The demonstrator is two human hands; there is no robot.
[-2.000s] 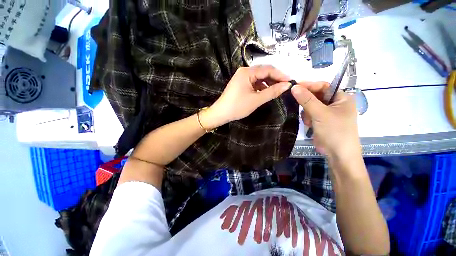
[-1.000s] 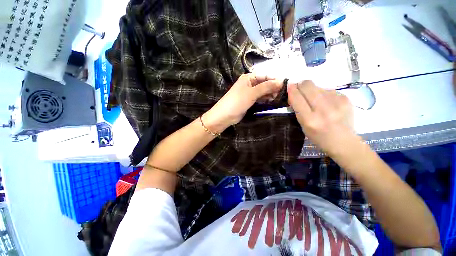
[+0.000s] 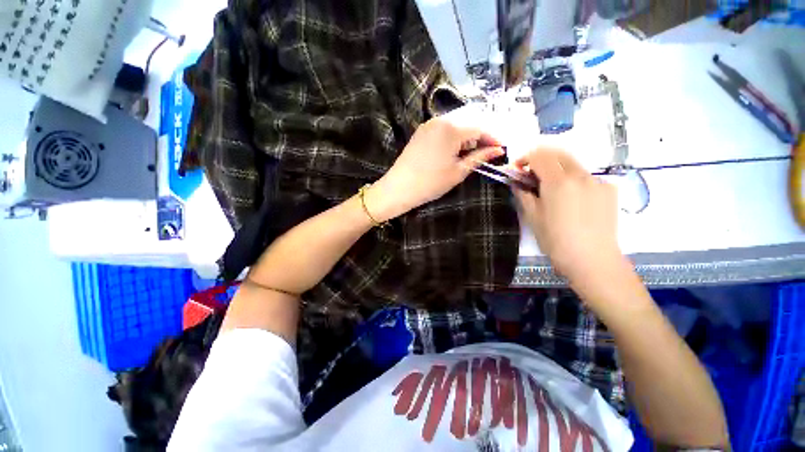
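Note:
The dark plaid garment (image 3: 344,115) lies in a heap on the machine table, under and around my left forearm. My left hand (image 3: 439,168) pinches a small dark piece of its edge between thumb and fingers, in front of the machine. My right hand (image 3: 565,196) holds a slim silver pointed tool, possibly tweezers (image 3: 501,174), its tip pointing left to my left fingertips. The sewing machine's needle area (image 3: 505,78) is just beyond my hands, with the garment beside it on the left.
A clear bluish-grey cylinder (image 3: 554,106) stands right of the needle. Thread snips (image 3: 753,99) and yellow-handled scissors (image 3: 799,181) lie at the far right. A grey fan-vented motor box (image 3: 84,159) is at left. A blue crate (image 3: 132,309) is below it.
My right hand held the slim tool upright while pinching the edge; now the tool points left toward my left fingertips. My left hand keeps its pinch. The whole view has shifted slightly.

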